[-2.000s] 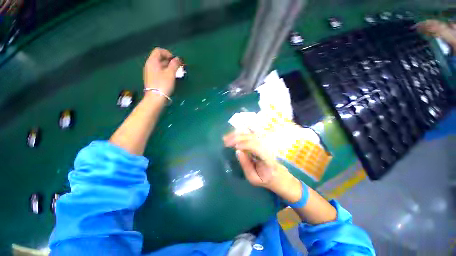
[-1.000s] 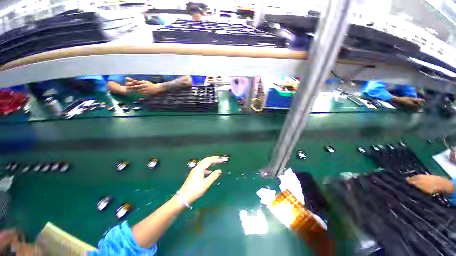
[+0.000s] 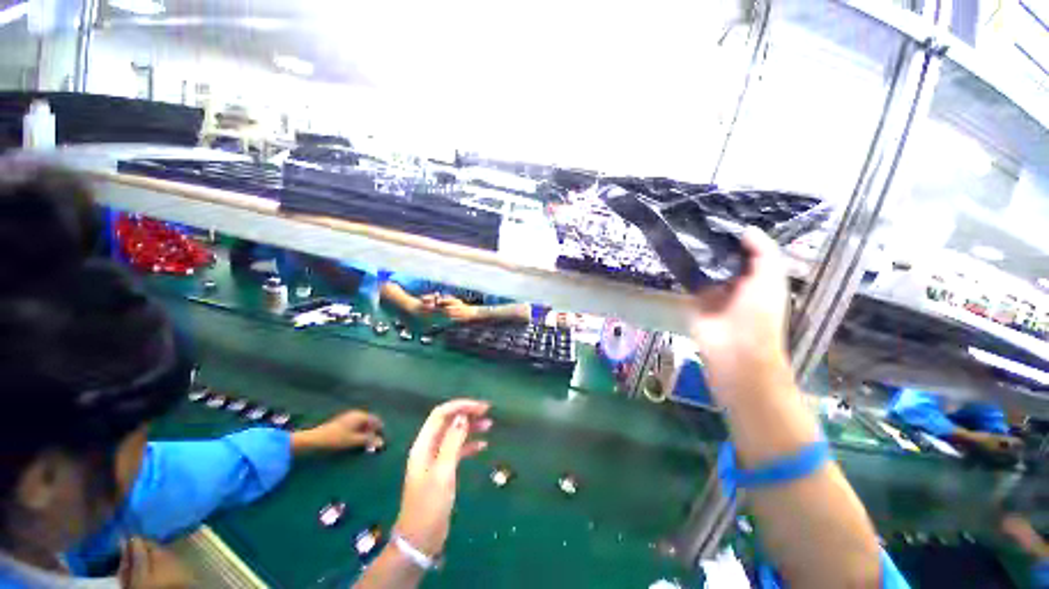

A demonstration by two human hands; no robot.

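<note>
My right hand (image 3: 745, 328), with a blue band on its wrist, is raised at the shelf and grips the edge of a black tray (image 3: 690, 224), which is tilted. My left hand (image 3: 437, 460), with a thin bracelet, is over the green bench with fingers apart and nothing in it. Small device units lie near it: one unit (image 3: 500, 474) and another (image 3: 567, 483) to its right, and one (image 3: 332, 512) to its left.
A shelf (image 3: 460, 251) with stacked black trays (image 3: 380, 196) crosses the view. A metal post (image 3: 863, 219) stands at right. A neighbour's head (image 3: 81, 345) and a hand (image 3: 345, 431) on the bench are at left. White paper (image 3: 725, 572) lies at the bottom right. Other workers' hands show beyond the shelf.
The view has tilted up towards the shelf. My right hand, out of view one second ago, is now up at the black tray. My left hand is off the units. The neighbour has come into view at left.
</note>
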